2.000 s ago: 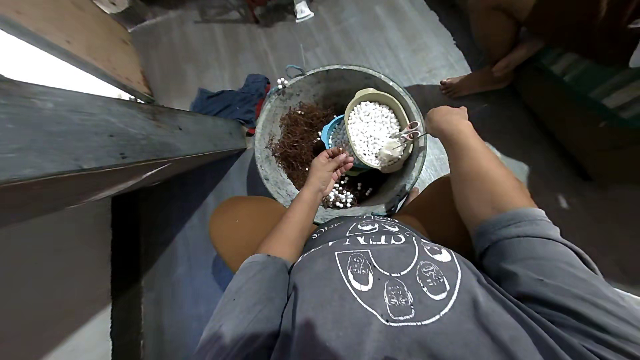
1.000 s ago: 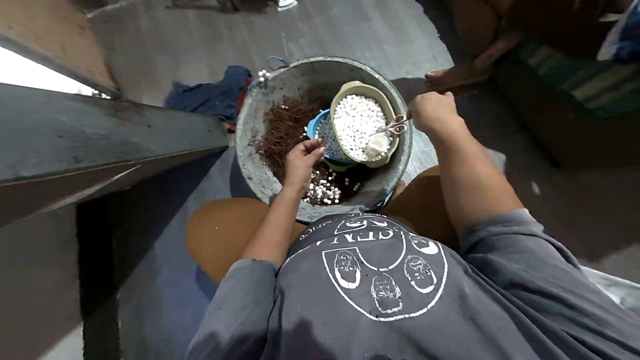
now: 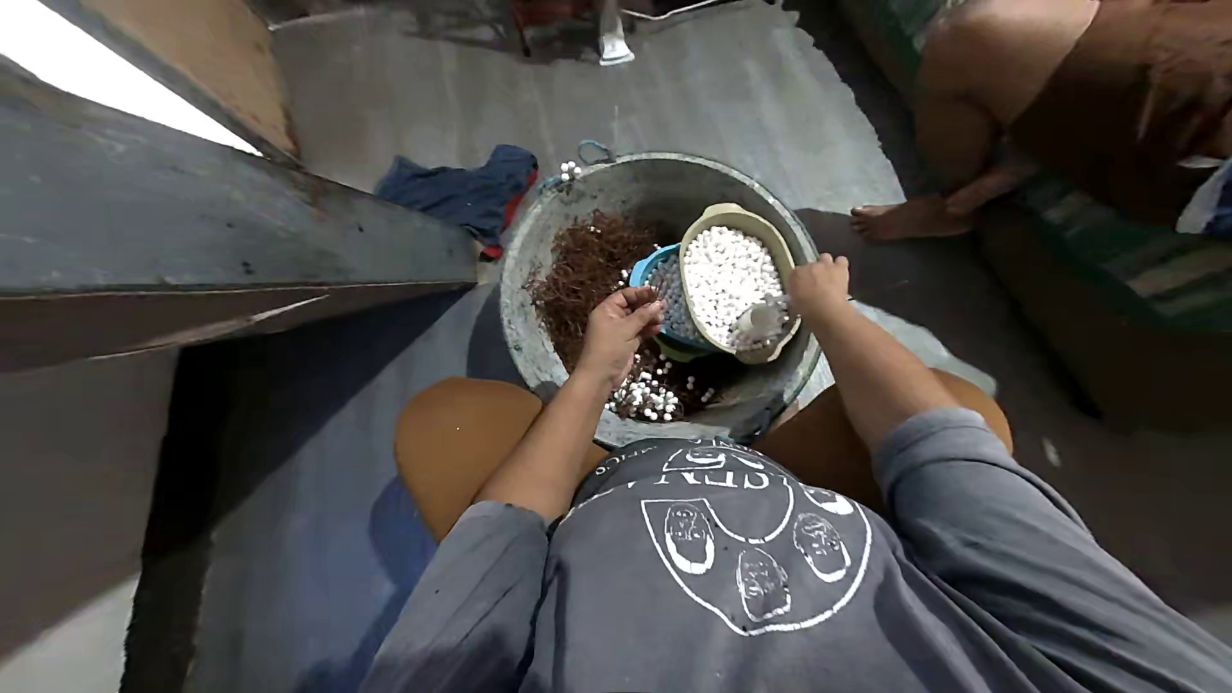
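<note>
A large round grey tub (image 3: 525, 332) stands between my knees. Inside it, a beige oval basin (image 3: 784, 255) full of small white balls (image 3: 722, 274) rests tilted over a blue container (image 3: 643, 269) of greyish balls. My left hand (image 3: 621, 332) is over the blue container's near left edge, thumb and forefinger pinched; whether something thin is between them is unclear. My right hand (image 3: 818, 284) is curled at the beige basin's right edge, beside a blurred, whitish, see-through item (image 3: 760, 322) lying on the balls. What its fingers hold is hidden.
Reddish-brown wiry strands (image 3: 587, 269) and loose white balls (image 3: 650, 397) lie in the tub. Dark blue cloth (image 3: 462, 192) is on the floor behind its left side. A grey beam (image 3: 241, 231) juts in from the left. Another person's bare foot (image 3: 910, 219) is at the right.
The looped metal handles seen at my right hand in both earlier frames no longer show clearly. My left hand stays near the blue container.
</note>
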